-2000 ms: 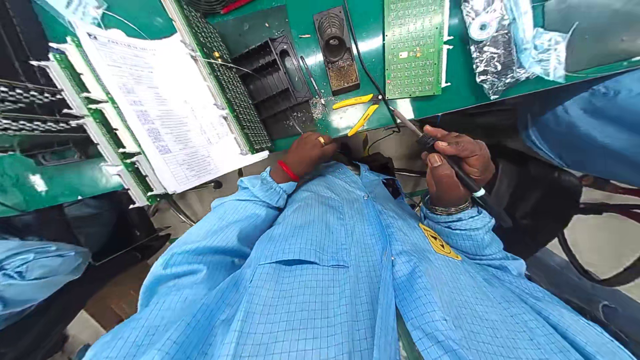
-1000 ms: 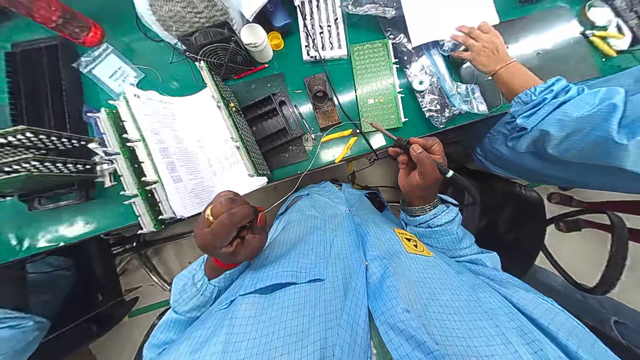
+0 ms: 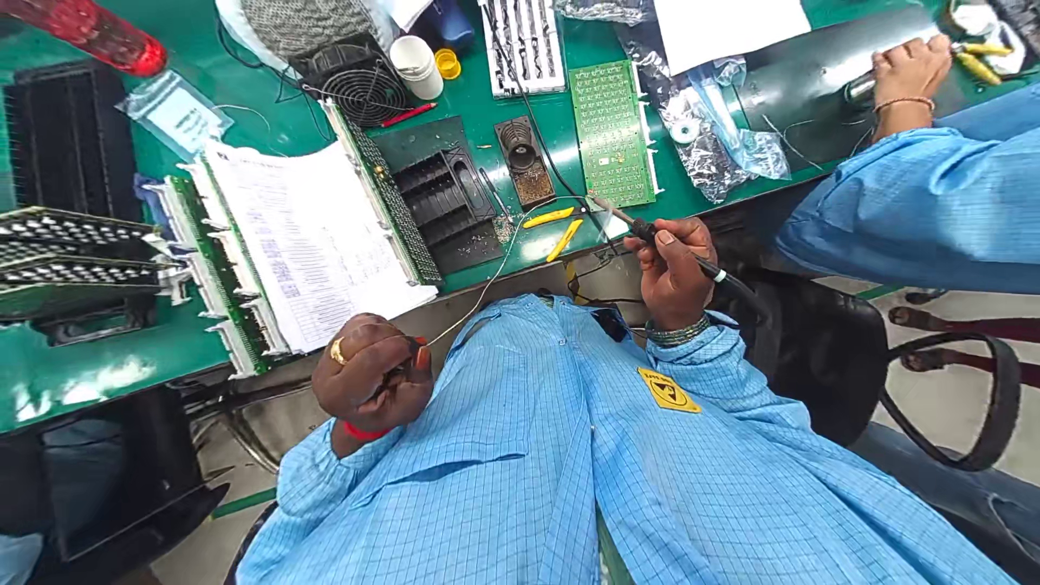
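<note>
My right hand [image 3: 678, 272] grips a soldering iron [image 3: 642, 230] by its handle, the tip pointing up and left at the lower left corner of a green circuit board [image 3: 613, 134]. Between the fingers of my left hand [image 3: 374, 374] is a thin solder wire [image 3: 487, 284], which curves up to the iron's tip. Yellow-handled pliers or cutters [image 3: 561, 231] lie at the table edge below the board. Left of the board stands a soldering iron holder [image 3: 524, 158] with a coiled opening and a cleaning tray. Whether wire and tip touch is unclear.
Papers [image 3: 301, 244] lie against upright circuit boards [image 3: 382, 187] at left. A black slotted tray [image 3: 447, 195], a fan [image 3: 357, 89] and a white tub [image 3: 416, 65] are on the green table. At right, a co-worker's hand [image 3: 914, 77] rests near plastic bags [image 3: 707, 138].
My left hand has moved left and down from the table edge, the wire now stretching from it. The iron has come up to the board's corner. The view has shifted, showing more of the table.
</note>
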